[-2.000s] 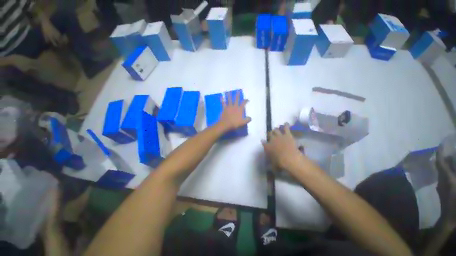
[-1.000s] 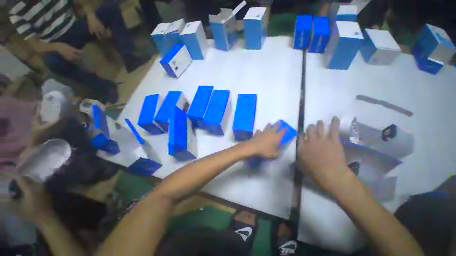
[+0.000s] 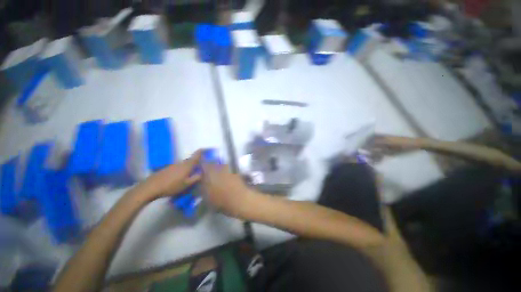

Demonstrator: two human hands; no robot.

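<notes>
A blue carton (image 3: 185, 202) is between my two hands near the table's front; its blue shows above and below them, and the view is blurred. My left hand (image 3: 181, 174) grips it from the left. My right hand (image 3: 221, 185) is on its right side and hides much of it. Whether its flap is open cannot be seen. To the right, across the dark seam, two open cartons with grey-white insides (image 3: 281, 165) lie on the table, with dark marks and shiny white contents. A closed blue carton (image 3: 159, 144) stands to the left of my hands.
More blue cartons (image 3: 114, 149) stand at the left. Light-blue-sided cartons (image 3: 147, 39) line the far edge beside dark blue ones (image 3: 213, 43). A thin grey strip (image 3: 284, 103) lies beyond the open cartons. Another person's arm (image 3: 451, 148) reaches in from the right.
The view has swung right. My left hand has moved a carton out of the row and turned it. My right hand has left the open cartons and come onto this carton.
</notes>
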